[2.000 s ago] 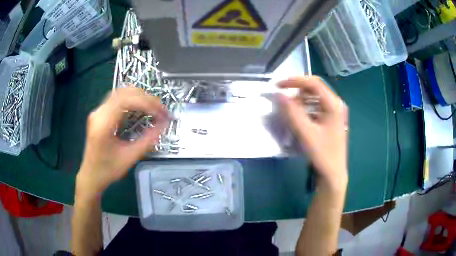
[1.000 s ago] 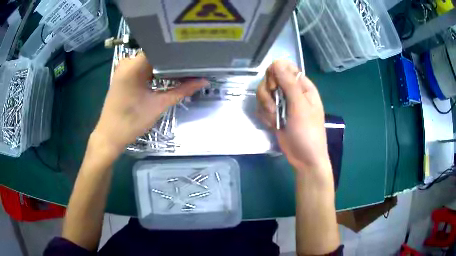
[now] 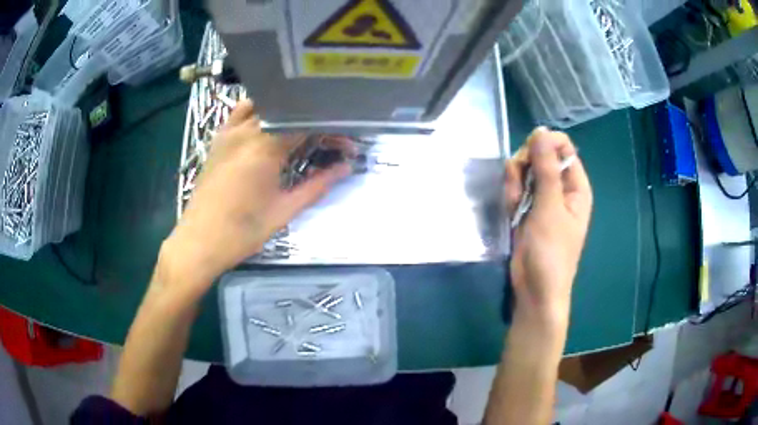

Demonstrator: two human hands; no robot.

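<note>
My left hand (image 3: 237,187) reaches over the left part of the tray to the dark fixture (image 3: 359,158) under the press head. Its thumb and fingers are spread, but the fingertips are partly hidden or blurred, so I cannot tell whether they hold a part. My right hand (image 3: 548,203) is closed around several slim silver metal pins (image 3: 524,199) at the tray's right edge. More pins (image 3: 204,116) lie heaped on the left of the silver tray (image 3: 399,224). The grey press (image 3: 366,95) with its yellow warning label overhangs the tray.
A clear bin (image 3: 312,365) with loose pins is nearest my body. Stacked clear bins of pins stand left (image 3: 58,183) and upper right (image 3: 565,75). Labelled boxes (image 3: 125,41) are upper left. A brass-coloured fitting (image 3: 202,72) sticks out beside the press. A blue box (image 3: 679,145) is far right.
My right hand has moved right, from over the tray to its right edge, still with pins. My left hand went from the tray's left side to the fixture and stays there.
</note>
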